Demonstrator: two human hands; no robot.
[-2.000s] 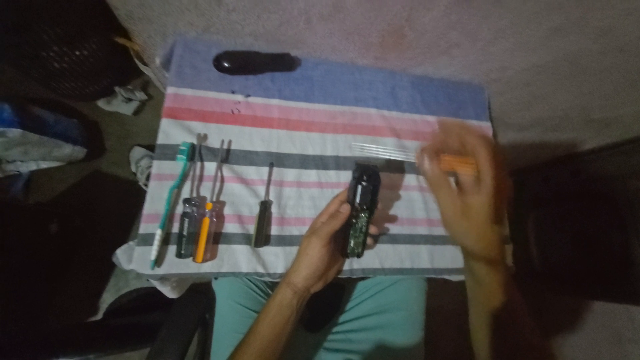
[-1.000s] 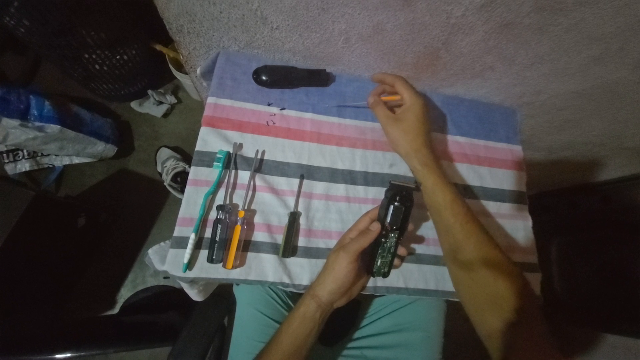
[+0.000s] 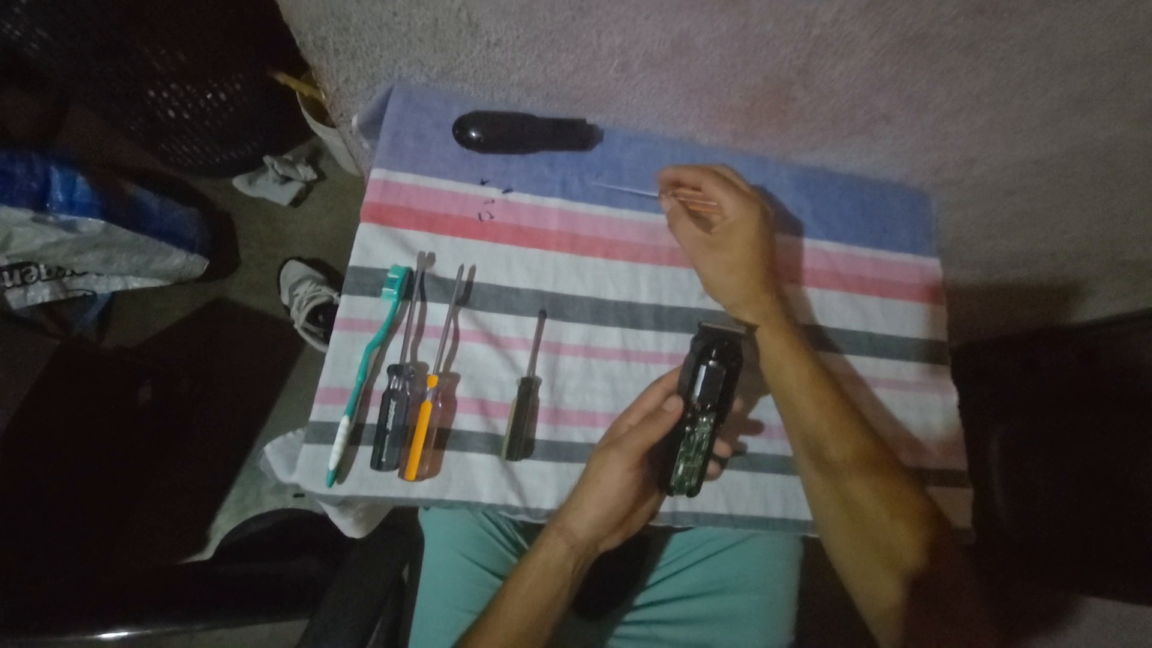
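My left hand holds a black hair clipper upright, blade end away from me, with a green circuit board bare in its lower half. Beyond it, my right hand grips a screwdriver with an orange handle, its thin shaft pointing left over the blue stripe. A black clipper housing part lies at the cloth's far edge. Several small dark screws or bits lie below it. On the left are a green and white toothbrush, a black-handled screwdriver, an orange-handled screwdriver and a shorter dark-handled screwdriver.
A striped cloth covers the table, which stands against a rough wall. At the left are a dark basket, a blue and white bag and a shoe on the floor. A dark object stands at the right.
My right hand, with the orange-handled screwdriver, has moved from the right side of the cloth to above its far blue stripe. The clipper remains in my left hand.
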